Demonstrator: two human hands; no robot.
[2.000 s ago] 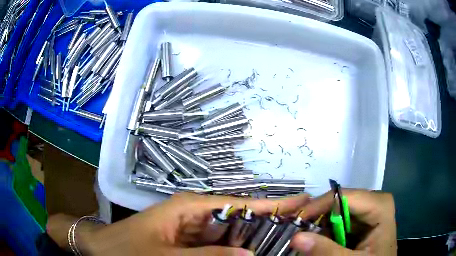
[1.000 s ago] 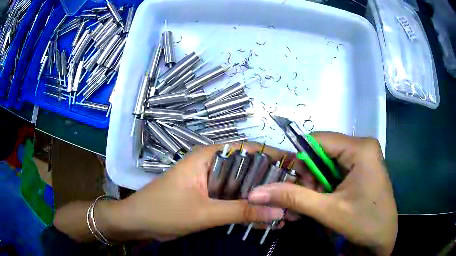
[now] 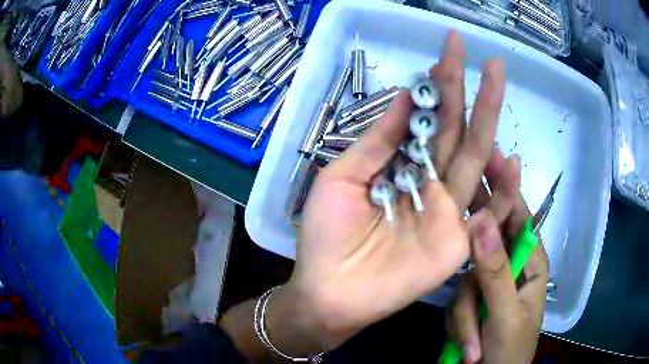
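Observation:
My left hand (image 3: 384,234) is turned palm up over the white tray (image 3: 274,220), its fingers partly spread, and holds several metal cylinders (image 3: 423,124) in a row. Their round ends and thin white rods face me. My right hand (image 3: 502,284) is just right of it and holds the green craft knife (image 3: 525,249), its pointed blade up and to the right over the tray. Loose metal cylinders (image 3: 359,72) lie in the tray's left part, some hidden behind my left hand. Small dark trimmings are scattered on the tray floor.
Blue trays (image 3: 245,151) full of cylinders stand left of the white tray. Clear boxes (image 3: 530,23) of metal parts are behind it, and clear plastic packaging (image 3: 630,135) is at the right. A brown cardboard box (image 3: 153,234) is below the bench edge at lower left.
My left hand has turned palm up and risen over the tray, so the rod ends now face me. My right hand with the knife has moved away from the cylinders. The view has shifted left.

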